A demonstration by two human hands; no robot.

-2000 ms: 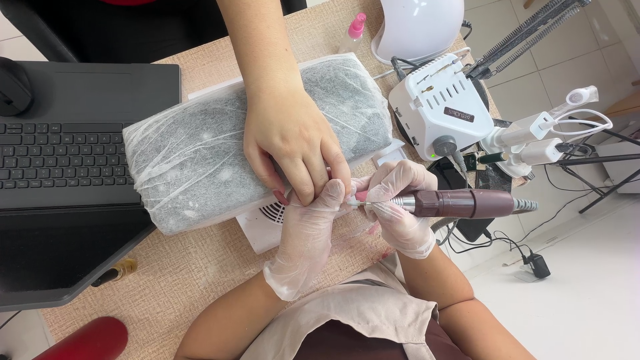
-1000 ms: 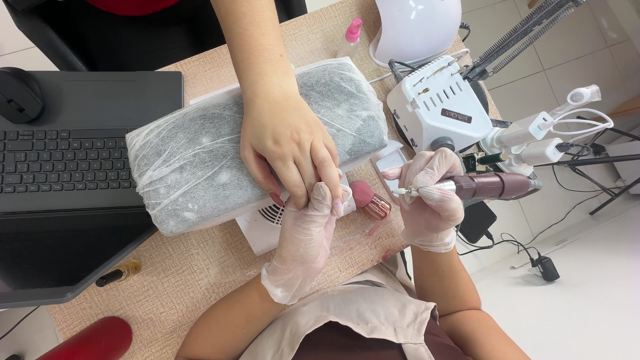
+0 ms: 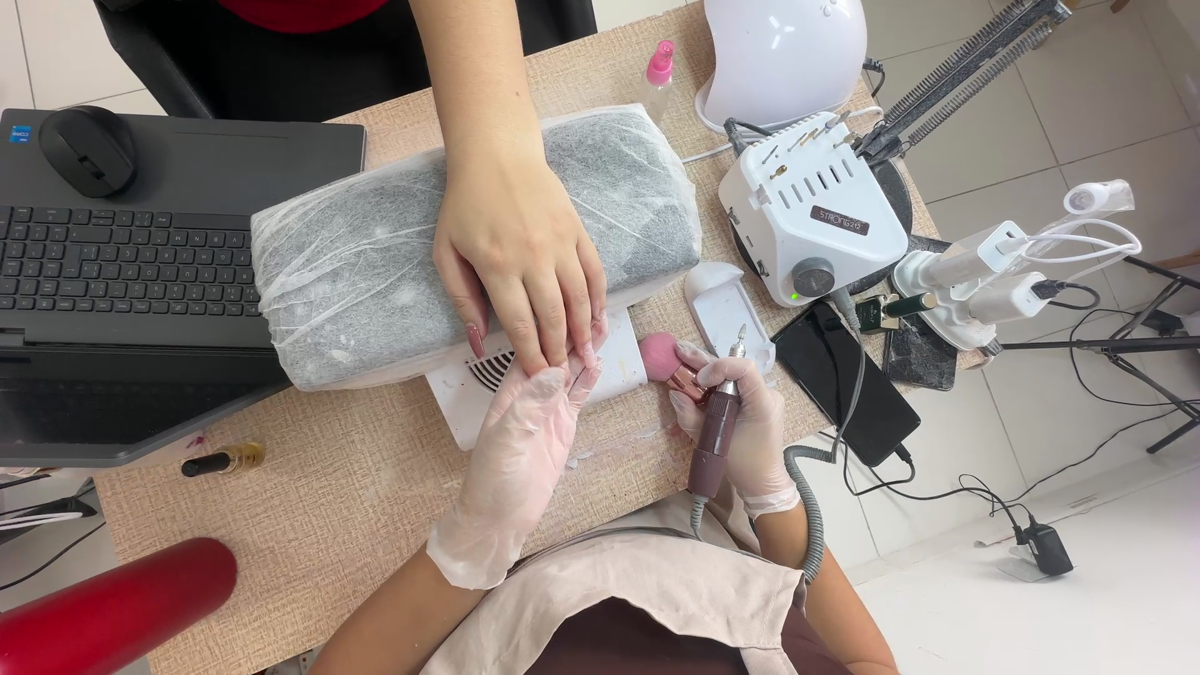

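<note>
My left hand (image 3: pixel 516 459), in a clear glove, holds the fingertips of another person's hand (image 3: pixel 520 253), which rests palm down on a padded hand rest (image 3: pixel 347 272) in thin white wrapping. My right hand (image 3: pixel 741 422), gloved too, holds a brown nail drill handpiece (image 3: pixel 716 436) with its bit pointing up. Between its thumb and fingers is also a small pink dust brush (image 3: pixel 664 359) with a metallic pink handle. A white vented device (image 3: pixel 614 361) lies under the held fingertips. The handpiece's coiled cord leads to the white drill unit (image 3: pixel 816 211).
Left are a laptop (image 3: pixel 122 309), a mouse (image 3: pixel 87 150), a polish bottle (image 3: pixel 246 457) and a red rounded object (image 3: pixel 122 600). Right are a white tray (image 3: pixel 729 314), a phone (image 3: pixel 844 380), a nail lamp (image 3: pixel 787 56), a spray bottle (image 3: pixel 658 80) and a lamp arm (image 3: pixel 956 80).
My right hand has moved away from the held fingertips; the drill has swung from sideways to upright. The pink brush, which lay on the table one second ago, is now in my right hand.
</note>
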